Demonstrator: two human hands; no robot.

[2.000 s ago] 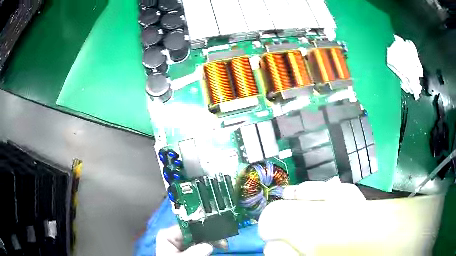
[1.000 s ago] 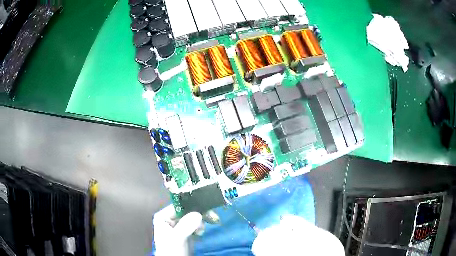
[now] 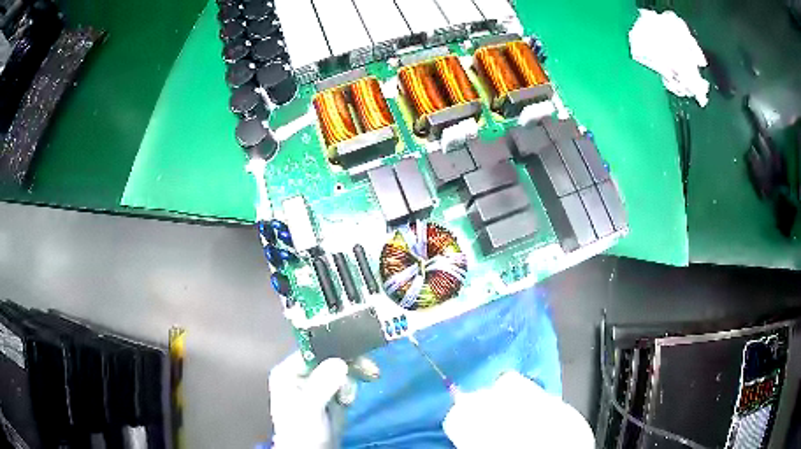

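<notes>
A large green circuit board (image 3: 347,206) lies tilted in front of me, its near edge over my blue clothing. It carries three copper coil blocks (image 3: 439,96), a multicoloured toroidal coil (image 3: 423,266) and black rectangular blocks (image 3: 501,206). My left hand (image 3: 309,399), in a white glove, grips the board's near left corner beside a dark block (image 3: 347,338). My right hand (image 3: 520,419), in a white glove, holds a thin-tipped dispenser (image 3: 450,383) with a purple hub. Its tip is at the near edge by small blue parts; its body is hidden by the hand.
The board rests on a green mat (image 3: 606,167). A crumpled white cloth (image 3: 669,54) lies at the upper right. Black stacked racks (image 3: 88,377) stand at lower left beside yellow-black tape (image 3: 177,377). A black bin with a light frame (image 3: 694,351) is at lower right.
My right hand has drawn back from over the toroid, and the dispenser tip now shows at the board's near edge. The board sits higher and further left in view. My left hand stays at the corner.
</notes>
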